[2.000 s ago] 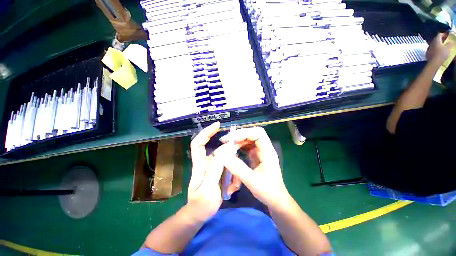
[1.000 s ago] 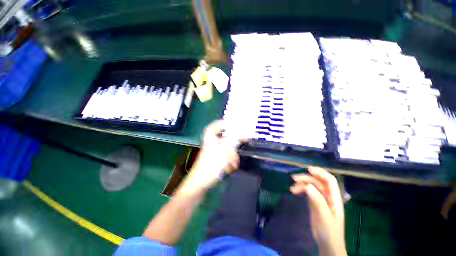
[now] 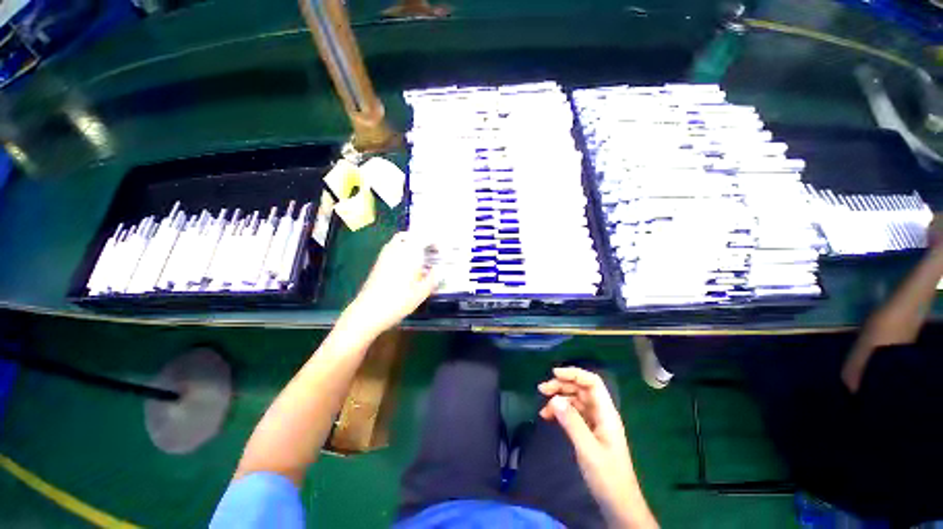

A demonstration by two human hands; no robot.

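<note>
Two black trays side by side hold stacked white tubes [image 3: 538, 196]; those in the left one of the pair show dark blue bands. My left hand [image 3: 401, 281] is at the front left corner of that tray, fingertips on the ends of the tubes; whether they grip one is hidden. My right hand [image 3: 584, 408] is over my lap, fingers loosely curled and apart, with nothing visible in it. A black tray at the left [image 3: 217, 174] holds one row of white tubes. Yellow label sheets [image 3: 355, 207] and a white sheet [image 3: 384, 180] lie beside it.
A brown post [image 3: 346, 67] stands behind the sheets. Another tray [image 3: 863, 160] with thin tubes is at the right, near a person in black [image 3: 879, 424]. A cardboard box [image 3: 364, 408] and a round grey base [image 3: 190, 401] are below the bench edge.
My hands were together over my lap and have come apart. My left hand has moved up to the central tray; my right hand has stayed low. The view has shifted.
</note>
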